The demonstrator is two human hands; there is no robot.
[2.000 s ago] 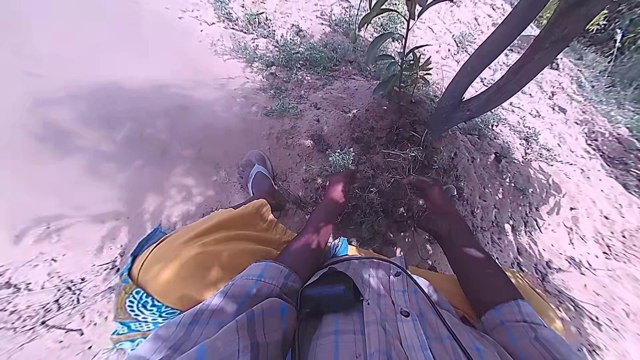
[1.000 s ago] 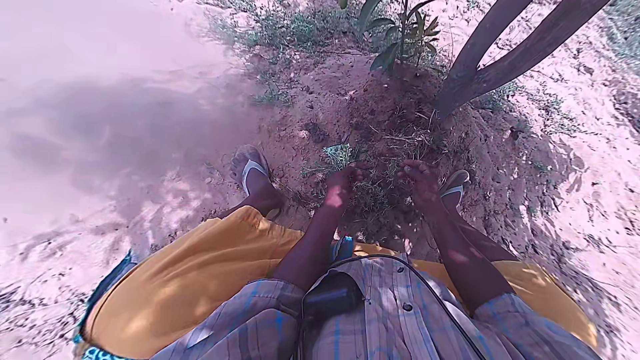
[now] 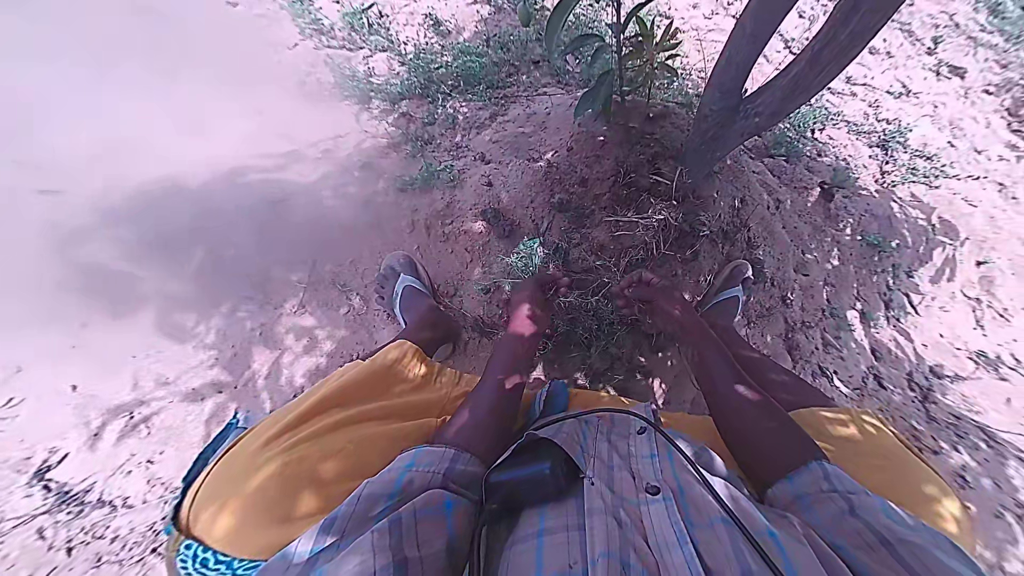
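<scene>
My left hand (image 3: 538, 300) is low over the ground between my feet, fingers curled beside a small tuft of green weed (image 3: 528, 258). Whether it grips any stems is too blurred to tell. To its right, my right hand (image 3: 650, 298) is held with bent fingers above the same patch of grass and weeds (image 3: 592, 320), and I cannot tell if something is in it. The two hands are apart. Dry grass stalks (image 3: 652, 224) lie on the reddish soil just ahead of them.
A forked tree trunk (image 3: 720, 128) rises ahead to the right, beside a leafy sapling (image 3: 616, 64). Green weeds (image 3: 448, 72) grow farther ahead. My sandalled feet stand either side, the left sandal (image 3: 410, 288) and the right sandal (image 3: 726, 292). A black cable (image 3: 680, 448) crosses my shirt.
My right hand has come closer to my left hand since the earliest frame. The right sandal, mostly hidden by that hand at first, now shows. The view has shifted somewhat.
</scene>
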